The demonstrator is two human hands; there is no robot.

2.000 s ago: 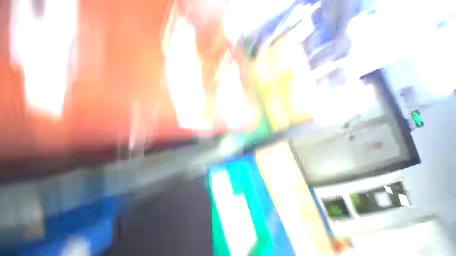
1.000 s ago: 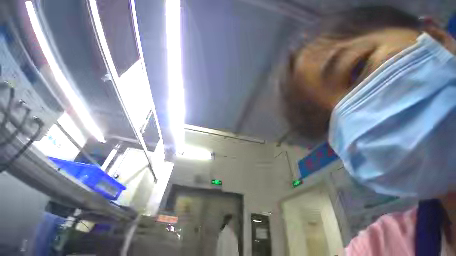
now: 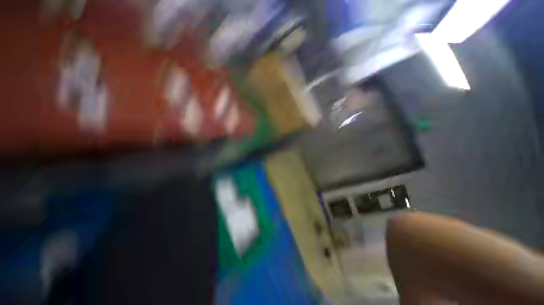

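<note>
The view is tilted and heavily blurred. The red-brown fixture (image 3: 137, 107) fills the upper left, with several blurred white blocks on it, probably adapters (image 3: 89, 89). A green bin (image 3: 262, 220) with white items (image 3: 238, 217) in it is below the bench edge, at lower centre. A large, blurred skin-coloured shape comes in from the right edge at lower right, close to the camera. It may be part of a hand or arm; whose it is and which part cannot be told. No hand shows on the fixture or at the bin.
A brown carton (image 3: 280, 92) stands at the fixture's end. A dark bench edge (image 3: 119, 161) runs across the left. A dark-framed grey door or panel (image 3: 364, 143) is beyond, with a grey wall or ceiling and bright lamps (image 3: 444, 62) at upper right. Something blue is at lower left.
The view has swung from the ceiling lamps and a masked person back to the fixture and bin. The person's face is out of view. The skin-coloured shape has appeared at lower right.
</note>
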